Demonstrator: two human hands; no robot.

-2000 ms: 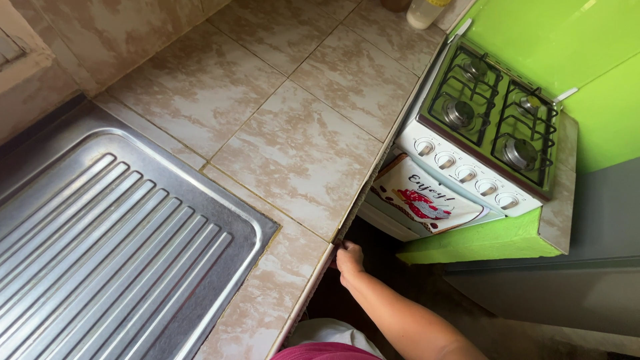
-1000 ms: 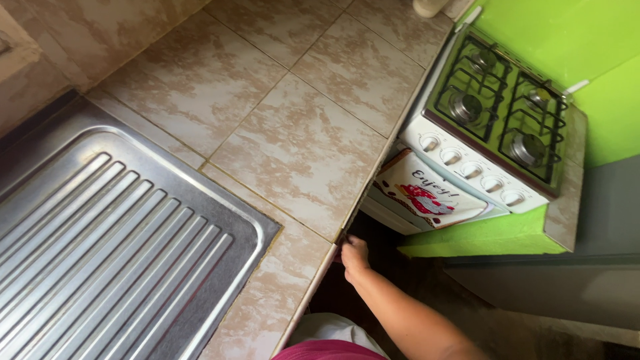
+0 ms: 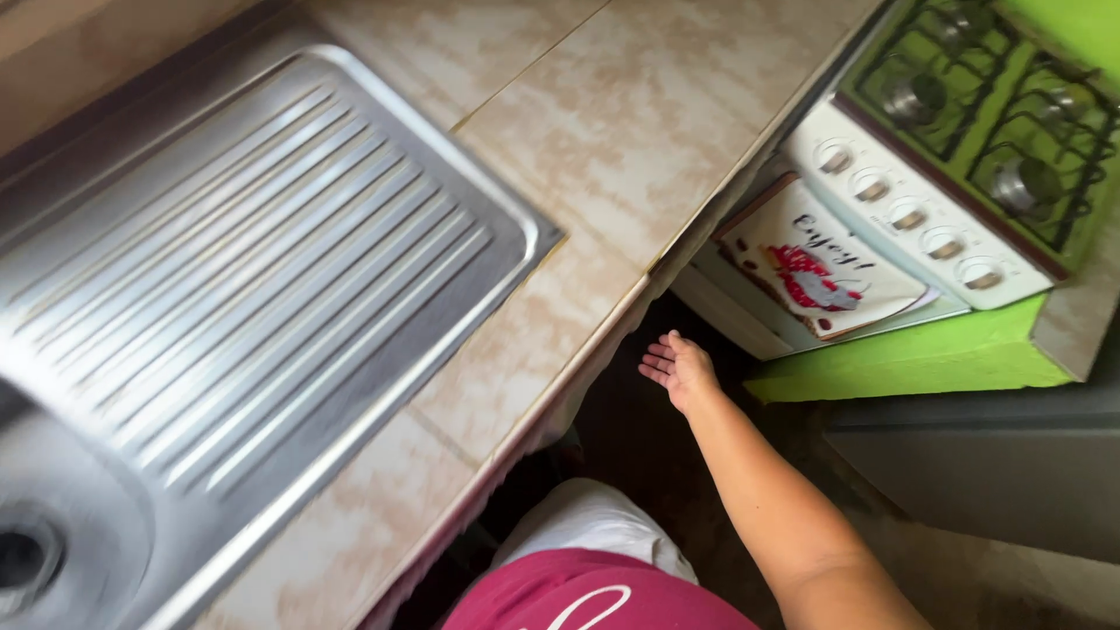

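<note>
My right hand (image 3: 680, 369) is in the air beside the front edge of the tiled counter (image 3: 560, 324), its fingers apart and nothing in it. It is nearest to a fabric curtain (image 3: 560, 411) that hangs along under the counter edge. My left hand is out of the picture. Left of the counter strip lies a stainless steel sink drainboard (image 3: 289, 262) with raised ribs, and part of a sink drain (image 3: 22, 556) shows at the lower left.
A white gas stove (image 3: 910, 214) with knobs and black grates stands at the upper right. A printed cloth (image 3: 814, 271) hangs on its oven door. Beside it are a green ledge (image 3: 919, 359) and a grey surface (image 3: 980, 472).
My right hand was at the counter's front edge and has moved away from it, its fingers now spread. The view has shifted toward the sink.
</note>
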